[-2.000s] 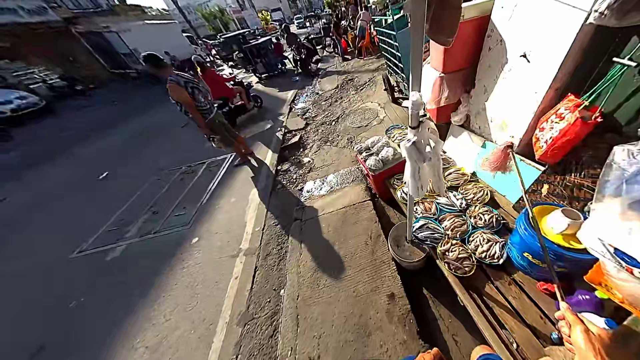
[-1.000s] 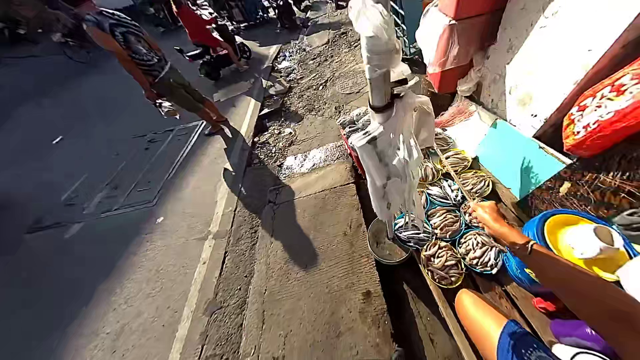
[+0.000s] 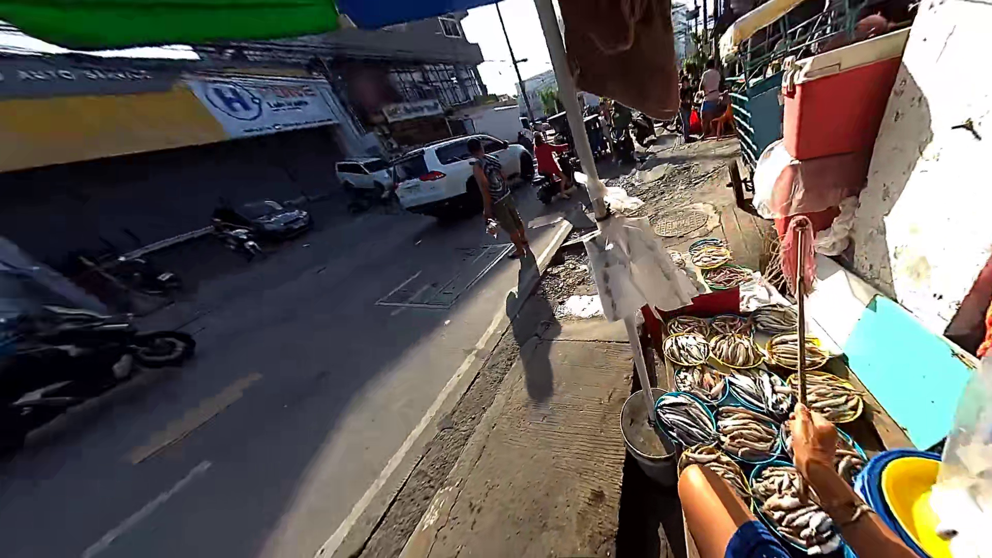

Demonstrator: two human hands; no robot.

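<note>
My right hand point(image 3: 812, 443) is closed around the lower end of a thin stick point(image 3: 801, 325) with pinkish plastic strips point(image 3: 804, 256) at its top. The stick stands nearly upright over round baskets of small fish point(image 3: 748, 432). More fish baskets point(image 3: 735, 350) lie beyond the hand, and another basket of fish point(image 3: 796, 504) lies just below the forearm. My left hand is not in view; a bare knee shows at the bottom.
A metal pole point(image 3: 577, 108) with white plastic bags point(image 3: 639, 267) stands in a grey bucket point(image 3: 649, 438). Yellow and blue basins point(image 3: 903, 496) sit right, near a turquoise board point(image 3: 903, 368) and a red cooler point(image 3: 845, 101). A person point(image 3: 496, 194) stands at the roadside.
My right hand has moved from the right edge to over the fish baskets with the stick. The view has tilted up since one second ago, showing the buildings across the road.
</note>
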